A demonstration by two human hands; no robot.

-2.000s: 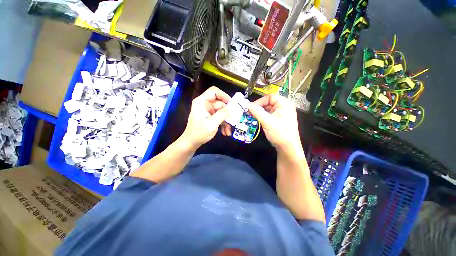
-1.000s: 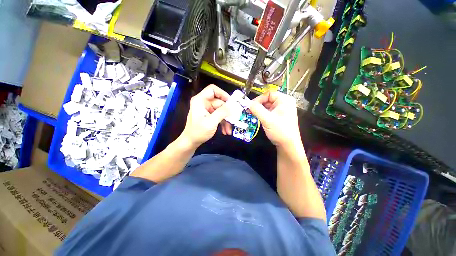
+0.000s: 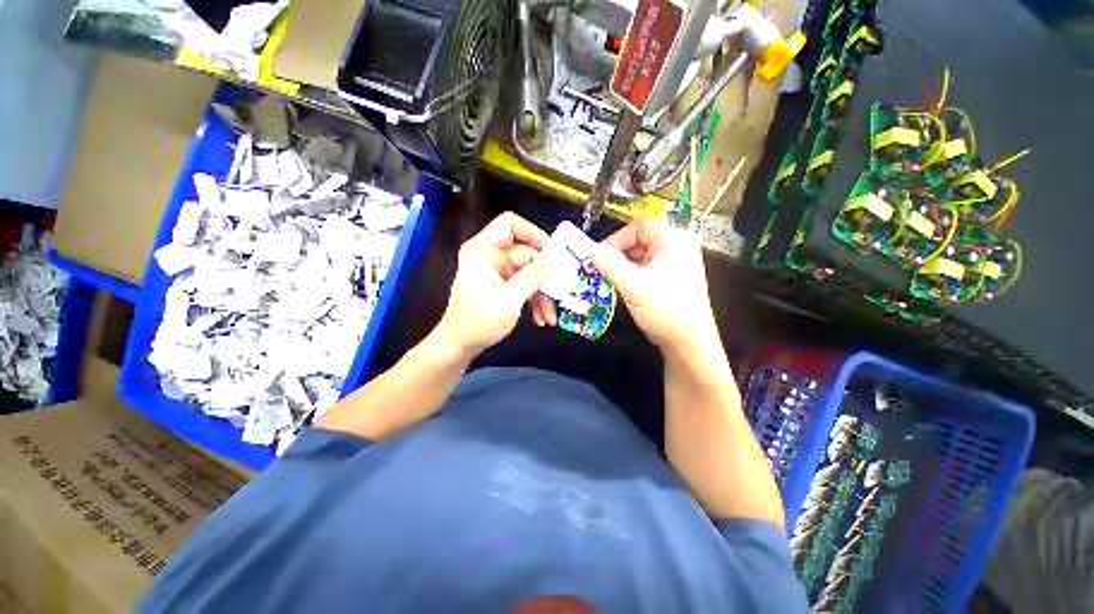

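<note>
My left hand (image 3: 494, 282) grips a small flat white plastic plug housing (image 3: 564, 266) between thumb and fingers. The green circuit board (image 3: 588, 317) hangs just below and beside the white piece, with a yellow wire along its right edge. My right hand (image 3: 657, 278) pinches at the upper right of the white piece and board; whether it holds a wire or the board's edge is hidden by the fingers. The slanting soldering iron (image 3: 618, 162) has its dark tip directly above the white piece; I cannot tell whether they touch.
A blue bin (image 3: 144, 342) heaped with white pieces (image 3: 270, 288) is at left, a cardboard box (image 3: 108, 504) below it. A black fan (image 3: 462, 84) stands left of the iron. Wired boards (image 3: 924, 216) lie on a black sheet (image 3: 1056, 240) at right, above a blue crate (image 3: 1002, 480) of boards.
Both hands stay nearly in place. The white piece and board have tilted slightly between the fingers, with the white piece covering more of the board.
</note>
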